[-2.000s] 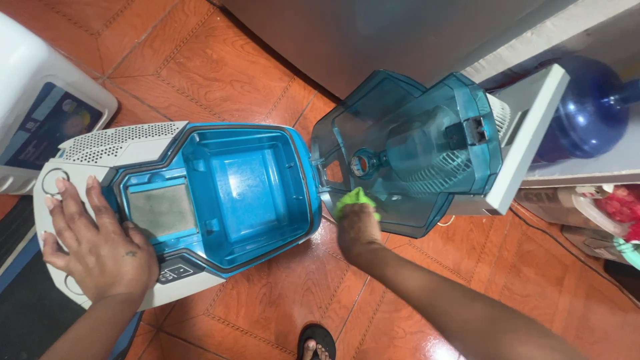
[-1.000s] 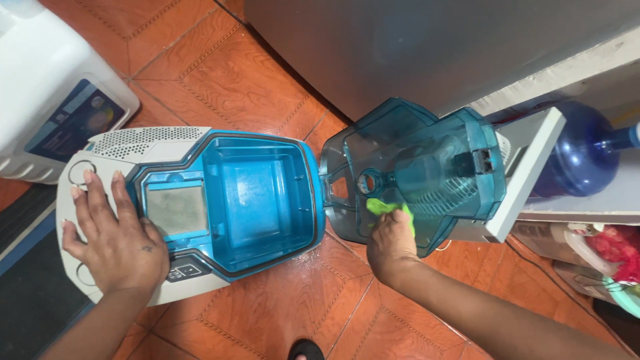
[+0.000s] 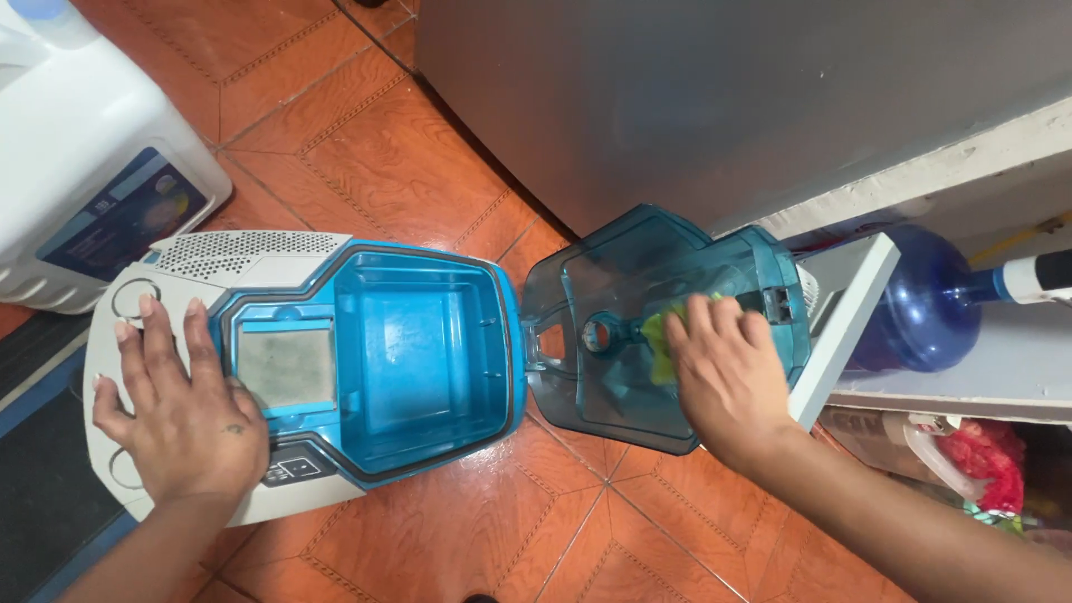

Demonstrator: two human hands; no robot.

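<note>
A white appliance body [image 3: 310,494] with a blue inner tub [image 3: 419,352] lies on the floor, its transparent teal lid [image 3: 611,394] swung open to the right. Flat on the white housing at the left end rests my left hand [image 3: 188,410], fingers spread beside a grey filter panel [image 3: 285,367]. Over the inner face of the lid, my right hand [image 3: 733,368] presses a lime-green cloth [image 3: 662,343], to the right of the lid's round fitting [image 3: 598,335]. Part of the cloth is hidden under the fingers.
A large white plastic jug [image 3: 100,142] stands at the upper left. Behind the lid is a grey metallic panel [image 3: 712,100]. On the right, a blue water bottle [image 3: 913,301] lies on a shelf, above a container with red material [image 3: 988,461]. Orange tiles [image 3: 452,519] cover the floor.
My right hand has moved with the green cloth from near the lid's lower edge and hinge side to farther across its inner face. My left hand stays on the white housing.
</note>
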